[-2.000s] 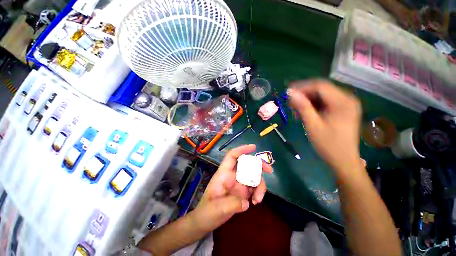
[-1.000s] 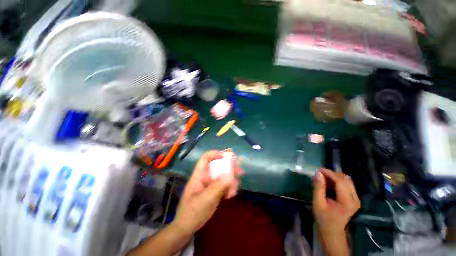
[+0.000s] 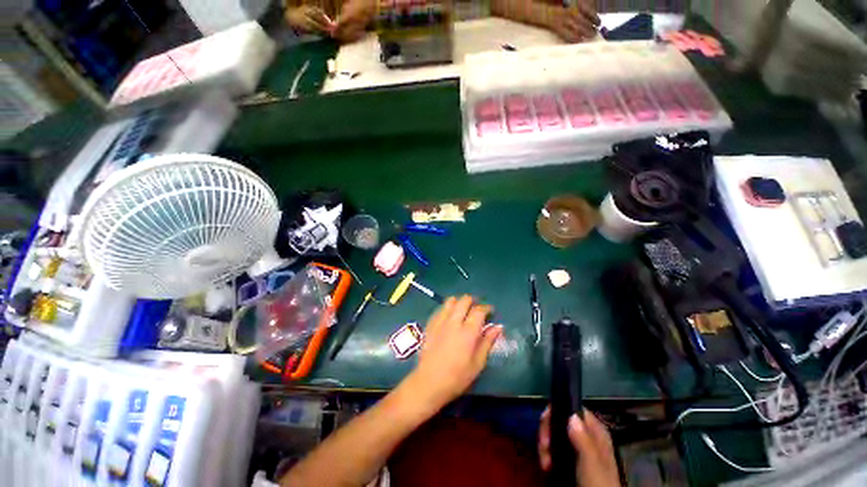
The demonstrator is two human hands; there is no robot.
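Note:
My right hand (image 3: 585, 449) is shut on an upright black electric screwdriver (image 3: 567, 376), its bit pointing away from me, at the front edge. My left hand (image 3: 454, 344) lies palm down low over the green mat (image 3: 494, 371); a sliver of something pale shows at its fingertips, and whether it grips this is hidden. A watch housing (image 3: 406, 340) with a red-and-white rim lies left of that hand. Tweezers (image 3: 535, 309) and a small pale pink part (image 3: 559, 278) lie right of centre. A hand tool with a yellow end (image 3: 402, 288) lies beyond my left hand.
White fan (image 3: 181, 228) and foam tray of watches (image 3: 124, 418) at left. Orange-edged block (image 3: 328, 323) under a clear bag, and blue cutters (image 3: 414, 249), lie beyond. Brown dish (image 3: 567, 222), black equipment (image 3: 656, 285) and white cables at right. Another person's hands (image 3: 570, 19) at the back.
The view has swung right and settled. My left hand, earlier holding a pale rounded piece up, has gone down to the mat. My right hand, earlier without the screwdriver, now holds it.

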